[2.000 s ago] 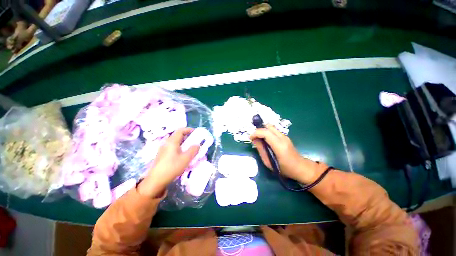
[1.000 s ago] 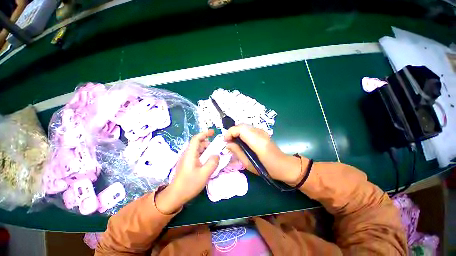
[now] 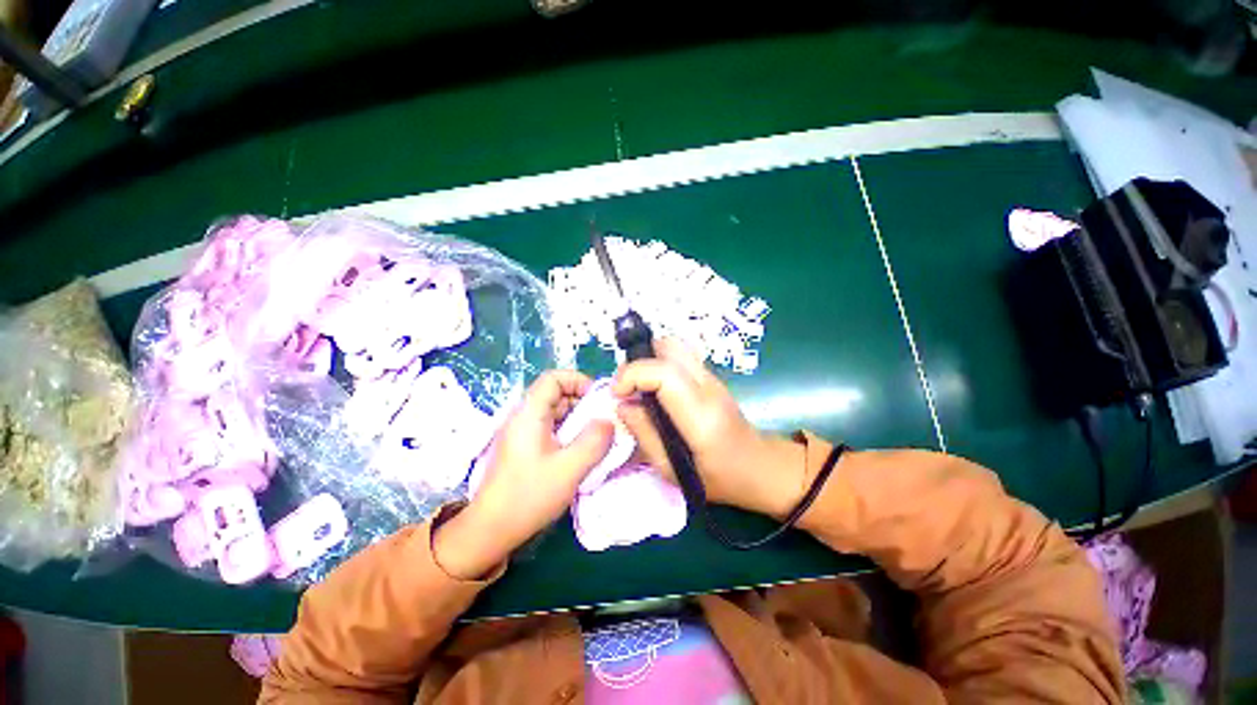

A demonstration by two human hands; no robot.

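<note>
My left hand (image 3: 531, 461) holds a pale pink plastic housing (image 3: 601, 438) in front of me. My right hand (image 3: 696, 420) touches the same housing with its fingertips and also holds the soldering iron (image 3: 631, 335). The iron's thin metal tip points up and away, over the white pieces, clear of the housing. Its black cord runs over my right wrist. Another pink housing (image 3: 630, 510) lies on the bench just below my hands. A loose heap of small white pieces (image 3: 676, 296) lies beyond my hands. My fingers hide part of the held housing.
A large open clear bag of pink housings (image 3: 228, 400) lies left of my hands. A second bag with beige parts (image 3: 62, 420) is at the far left. A black boxy unit (image 3: 1123, 296), white sheets (image 3: 1123, 124) and a single pink piece (image 3: 1041, 229) are at the right.
My left hand has brought a housing from the bag to my right hand. Since one second ago, the iron has turned more upright and the hands have stayed together.
</note>
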